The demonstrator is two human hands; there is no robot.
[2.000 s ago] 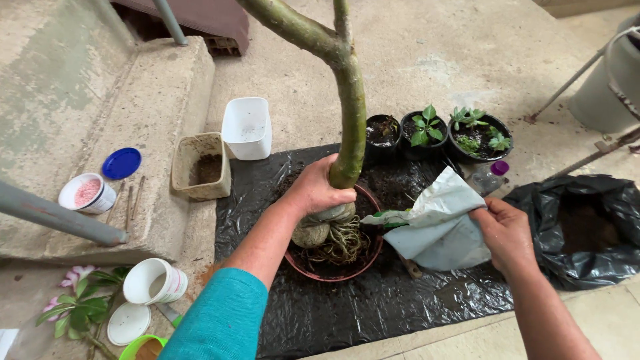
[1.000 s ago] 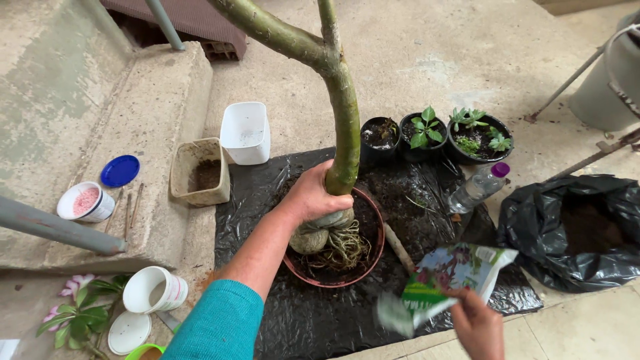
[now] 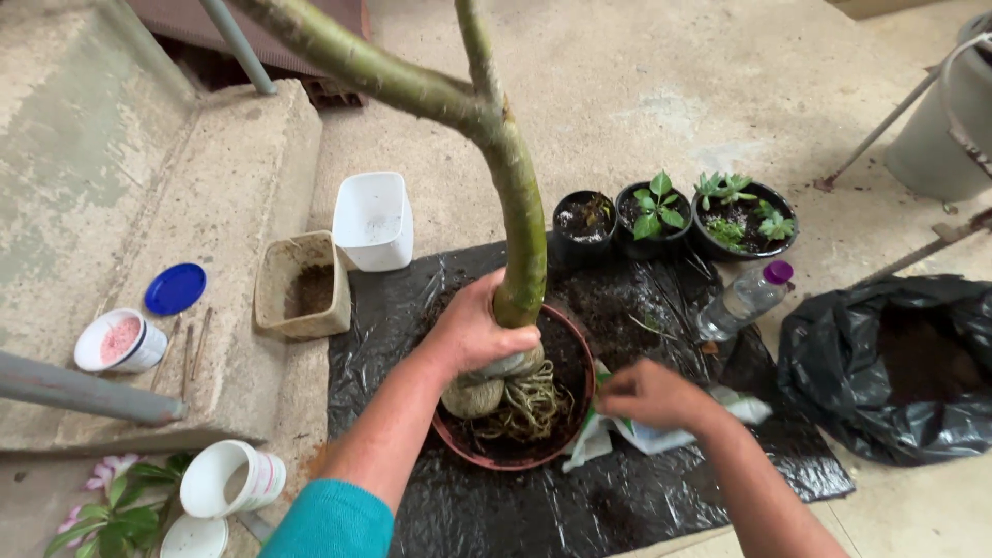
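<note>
My left hand (image 3: 482,329) grips the base of a thick green plant stem (image 3: 521,225), just above its swollen base and exposed, tangled roots (image 3: 535,403). These rest in a round reddish-brown pot (image 3: 508,465) with dark soil in it. To the pot's right, my right hand (image 3: 647,394) is at a crumpled plastic bag (image 3: 659,440), white and green, lying on the black plastic sheet (image 3: 620,504). The fingers are curled and blurred, so whether they pinch the bag is unclear.
Behind stand small black pots (image 3: 655,221) with plants. A clear bottle (image 3: 740,306) leans near a black bag of soil (image 3: 930,349). At left are square plastic containers (image 3: 372,225), a tub of pink granules (image 3: 124,345), a blue lid (image 3: 175,288) and a white bucket (image 3: 232,480).
The plastic bag, held up in my right hand earlier, is now down on the black sheet beside the pot. My left hand keeps its hold on the stem.
</note>
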